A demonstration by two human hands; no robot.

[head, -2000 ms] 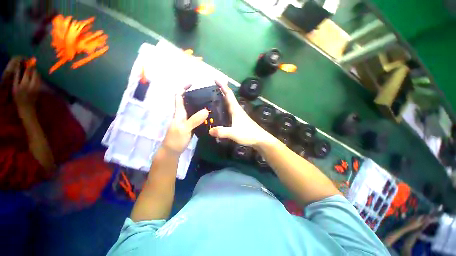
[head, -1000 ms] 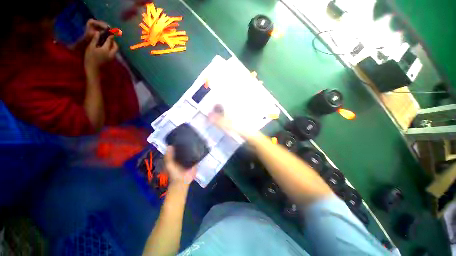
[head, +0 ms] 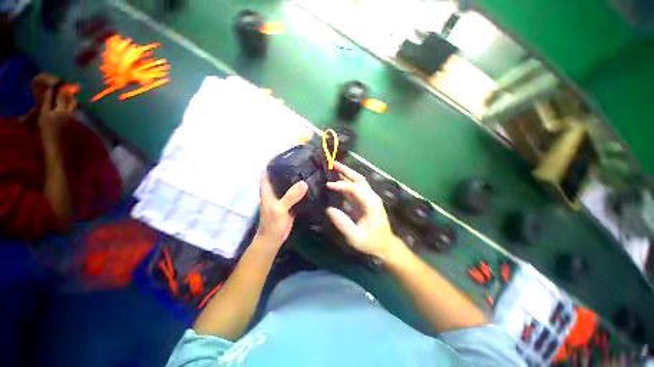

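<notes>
My left hand [head: 278, 215] holds a black rounded speaker body [head: 292, 169] from its left side, thumb on its face. A thin yellow-orange loop strap [head: 330, 148] stands up at the body's right edge. My right hand [head: 364, 218] is at that edge, fingertips at the foot of the loop; the part they grip there is mostly hidden and blurred. The white left parts tray [head: 208, 161] lies left of the body, with no dark piece visible in it.
Black units [head: 416, 211] cluster right of my hands. Two units with orange tabs stand farther up the green bench [head: 423, 147]. Loose orange straps [head: 133, 66] lie far left, near a person in red [head: 50, 168]. A filled right tray [head: 534, 308] is at lower right.
The body moved from over the left tray to its right side. My right hand came back from the tray to the body. The loop now shows; the dark piece no longer shows in the tray.
</notes>
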